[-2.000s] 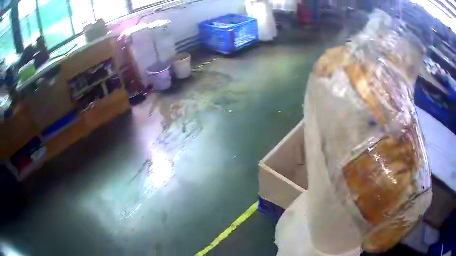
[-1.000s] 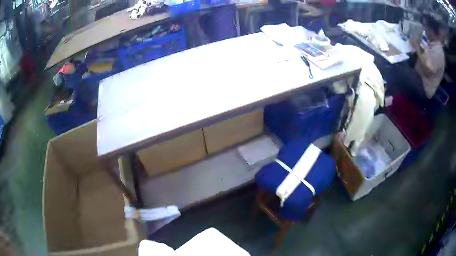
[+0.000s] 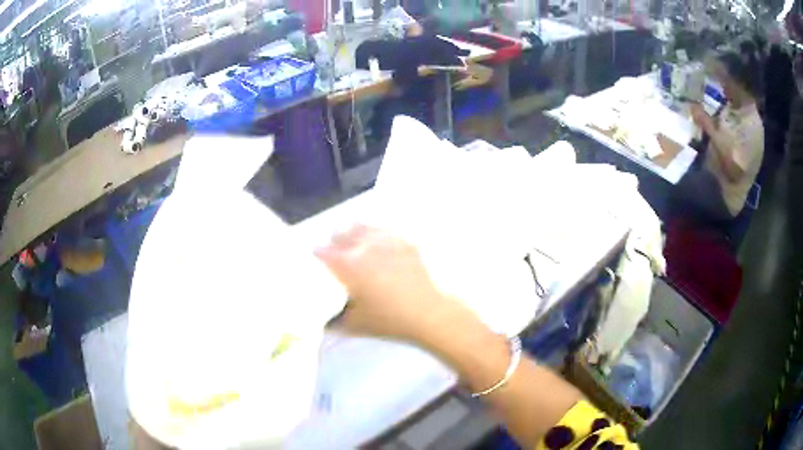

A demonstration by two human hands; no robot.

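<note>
A large cream-white cloth (image 3: 229, 308), overexposed, stands up in front of me over the whitish table (image 3: 379, 387). My right hand (image 3: 379, 277), bare with a bracelet at the wrist, lies at the cloth's right edge with its fingertips against it. The hand is slightly blurred, and whether the fingers grip the cloth is not clear. More white cloth (image 3: 502, 202) lies spread over the table's right part, with a thin dark cord (image 3: 535, 274) on it. My left hand is not visible.
A carton (image 3: 687, 360) with plastic stands below the table's right end, cloth hanging by it. A bench (image 3: 53, 195) with thread cones (image 3: 145, 123) and a blue crate (image 3: 280, 79) is behind. A person (image 3: 735, 141) sits at the right.
The view has turned and come closer to the table. My right hand has come into view. The white cloth now rises over the table, and more white cloth covers its right part.
</note>
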